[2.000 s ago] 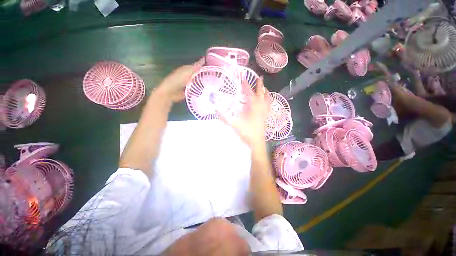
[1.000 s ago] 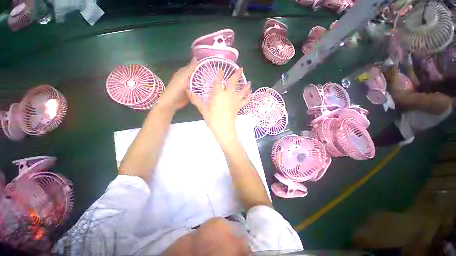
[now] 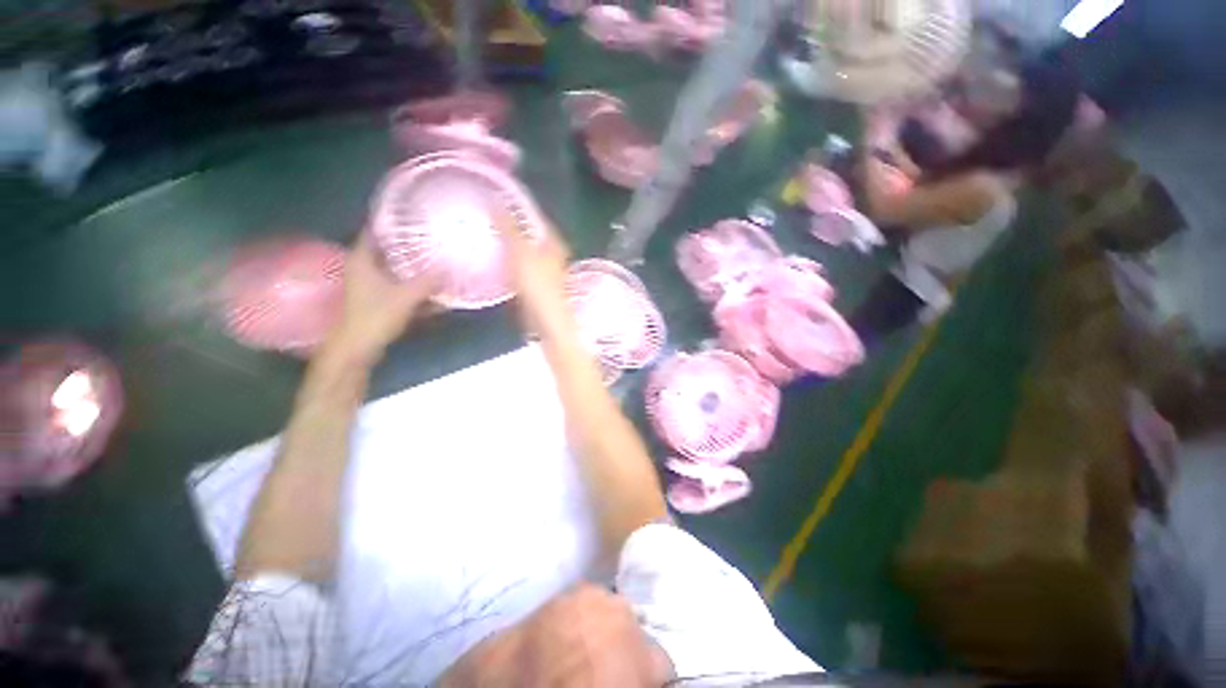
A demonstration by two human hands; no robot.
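Note:
A round pink slotted fan (image 3: 457, 231) is held between my two hands above the far edge of the white sheet (image 3: 464, 470). My left hand (image 3: 377, 298) grips its left and lower rim. My right hand (image 3: 535, 269) is on its right rim, fingers partly over the slots. The frame is blurred, so I cannot tell whether a front grille is seated on the body. Another pink fan body (image 3: 457, 125) shows just behind it. Loose pink grilles lie to the left (image 3: 285, 296) and to the right (image 3: 612, 316) of my hands.
Pink clip fans (image 3: 706, 406) are piled at the right and one fan (image 3: 61, 410) is at the left edge. A grey metal bar (image 3: 692, 121) slants over the green bench. Another worker's arm (image 3: 941, 202) and brown boxes (image 3: 1002, 551) are at the right.
The view has swung right, so the bench things sit further left. My right hand has moved from across the front of the fan to its right rim. Both hands still hold it.

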